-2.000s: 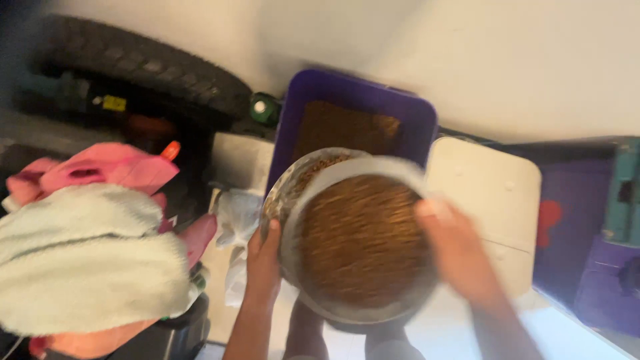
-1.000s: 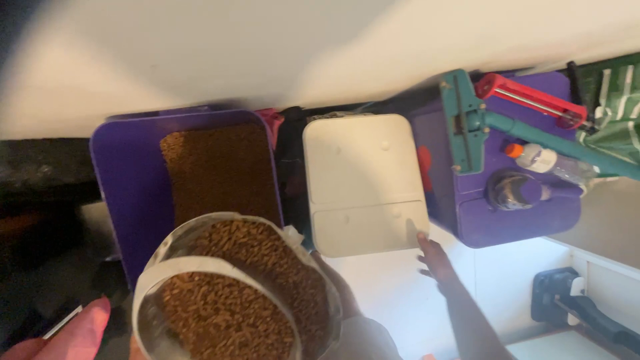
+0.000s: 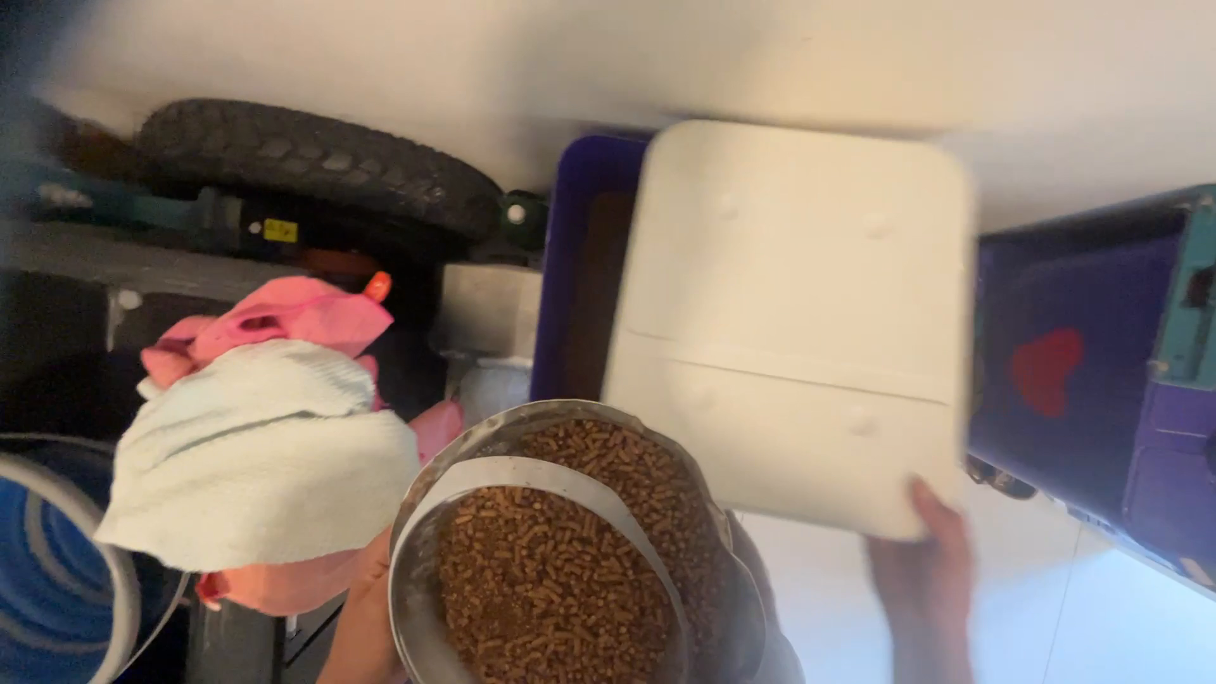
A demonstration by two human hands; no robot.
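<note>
My left hand holds two nested metal bowls at their left side. The front bowl and the bowl behind it both contain brown pellets. My right hand grips the lower right edge of a cream plastic lid, thumb on top. The lid lies over the right part of a purple bin; dark brown contents show in the uncovered strip at its left. Whether the lid touches the rim cannot be told.
A pale cloth and pink fabric lie at left, below a black knobbly tyre. A blue and white bucket stands lower left. At right is another purple container with a red mark, beside a teal tool part.
My right hand has taken hold of the cream lid and moved it left over the purple bin, which stood uncovered a second ago. The bowls remain in my left hand. The view has swung left.
</note>
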